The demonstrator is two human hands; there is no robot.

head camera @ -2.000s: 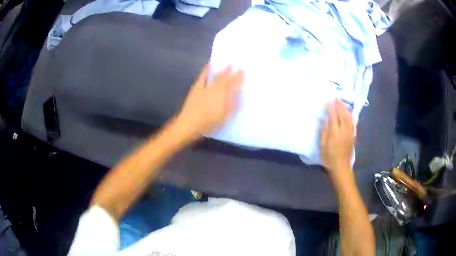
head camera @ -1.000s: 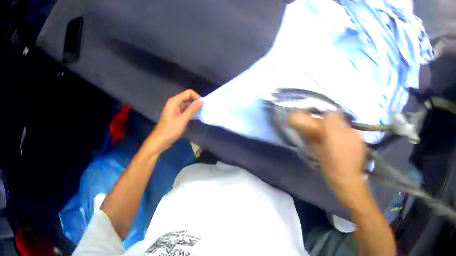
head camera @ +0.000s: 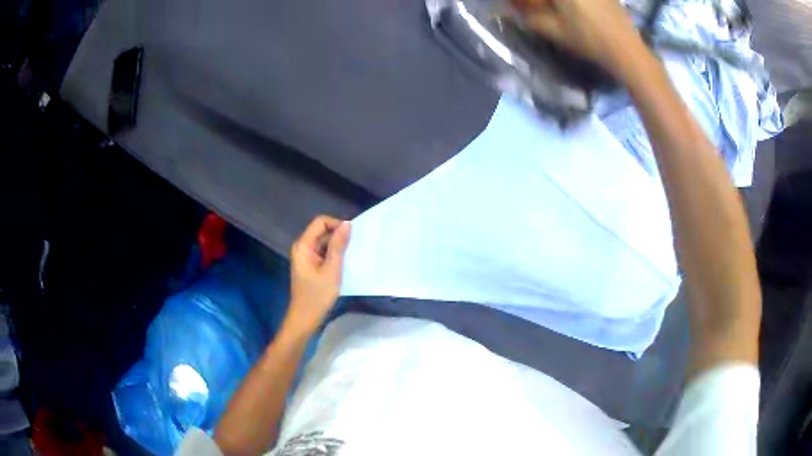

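Observation:
A pale blue garment (head camera: 499, 223) lies over the near part of the dark grey ironing table, its narrow end drawn out to the left. My left hand (head camera: 318, 258) pinches that end's corner between thumb and fingers at the table's near edge. My right hand (head camera: 570, 22) holds the steam iron (head camera: 499, 53) at the top of the picture, over the garment's far edge. The hand is partly cut off by the top edge, and the iron is blurred. The iron hides the cloth under it.
A black phone (head camera: 125, 91) lies on the table (head camera: 294, 80) at the left. Crumpled blue cloth (head camera: 712, 107) lies at the far right, with a blurred hose near it. A blue plastic bag (head camera: 200, 334) and red cloth (head camera: 212, 237) are below the table at the left.
The iron has moved away from me, from the middle of the garment to its far edge. My left hand still holds the corner, now slightly nearer to my body. More of the garment shows.

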